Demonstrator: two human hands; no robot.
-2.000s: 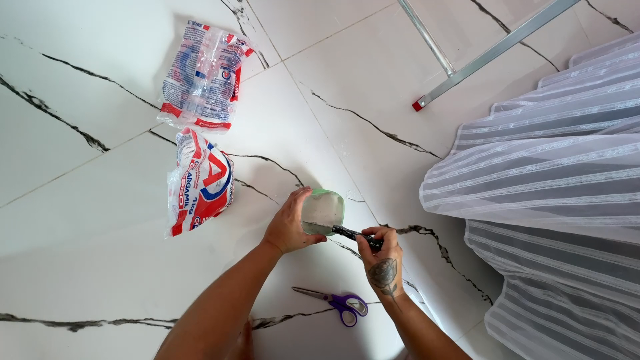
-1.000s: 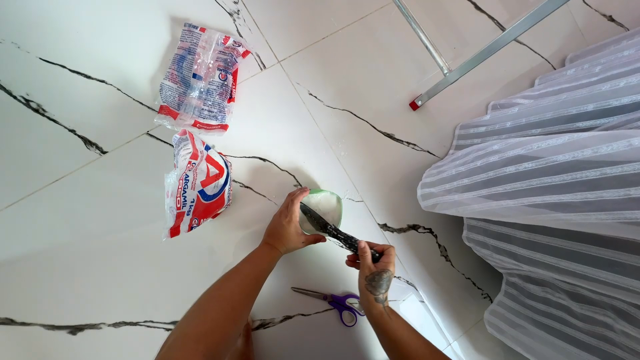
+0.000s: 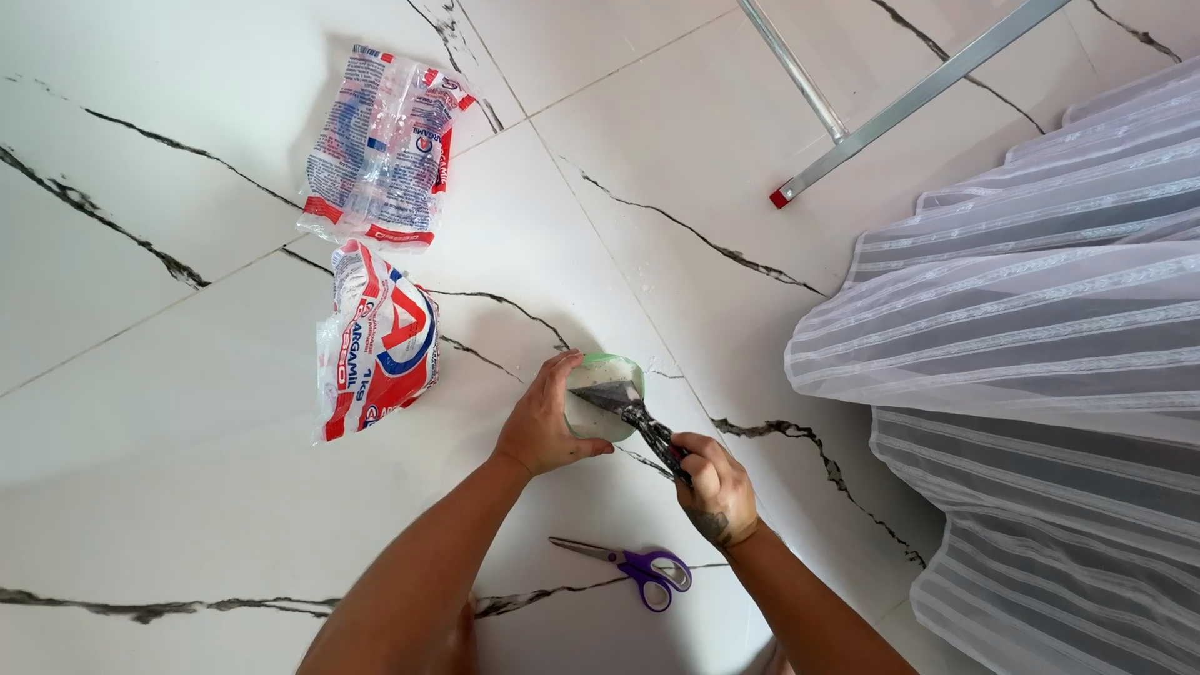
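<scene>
My left hand (image 3: 547,419) is wrapped around the left side of a pale green container (image 3: 640,380) on the tiled floor. White paste (image 3: 600,427) lies inside it. A putty knife (image 3: 647,420) with a dark, smeared handle is gripped in my right hand (image 3: 722,489), and its grey blade (image 3: 605,396) rests over the paste, tip towards the container's left side. Purple-handled scissors (image 3: 647,567) lie on the floor below the container, between my forearms.
A red, white and blue plastic bag (image 3: 384,347) of plaster powder stands left of the container. Above it lies a flattened, clear-backed bag (image 3: 384,150). A metal frame leg (image 3: 919,98) with a red foot is at the upper right. Sheer striped curtains (image 3: 1012,347) hang at the right.
The putty knife's blade has turned, now showing its broad face over the paste, where one second ago it looked narrower. My left hand has stayed on the container.
</scene>
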